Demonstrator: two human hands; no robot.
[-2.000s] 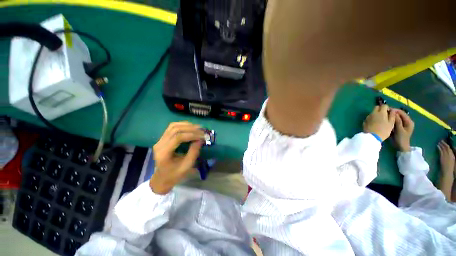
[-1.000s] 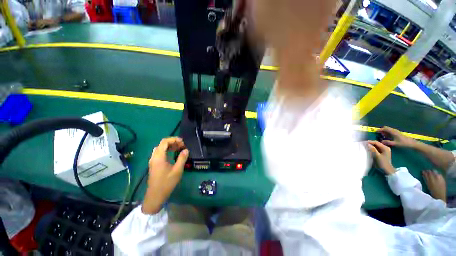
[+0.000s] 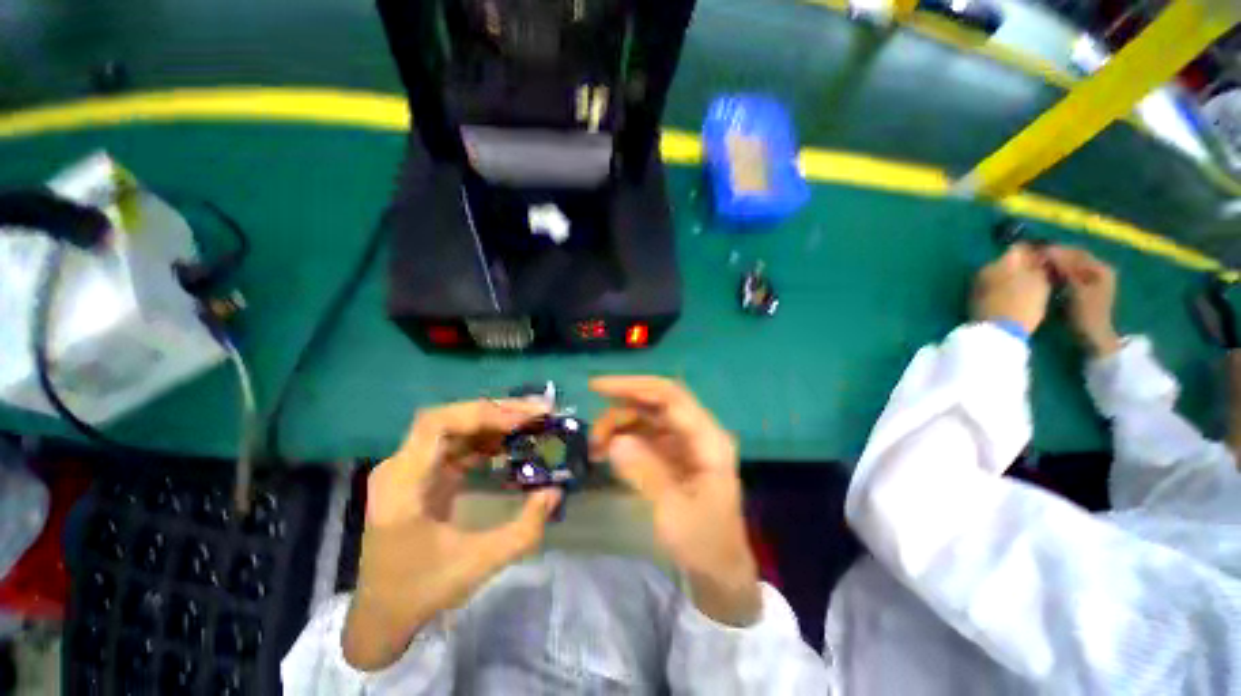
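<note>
A small black device housing (image 3: 547, 453) with a silvery, open-looking centre and white spots is held above the bench's front edge, in front of the press. My left hand (image 3: 456, 510) is shut on its left side, thumb below and fingers above. My right hand (image 3: 676, 476) is at its right edge with curled fingers; blur hides whether it grips. The black hand press (image 3: 538, 279) stands behind, its silver-edged head above the base and a white scrap (image 3: 549, 222) under it. Red lights show on the base front. The lever is out of view.
A blue parts bin (image 3: 753, 161) and a small dark unit (image 3: 758, 290) lie right of the press. A white equipment box (image 3: 109, 299) with cables stands left. A black blister tray (image 3: 177, 585) is lower left. Another person's hands (image 3: 1041, 288) work at right.
The housing has gone from the bench in front of the press into my left hand. My right hand has come down from its raised position to the housing. The view has tilted down.
</note>
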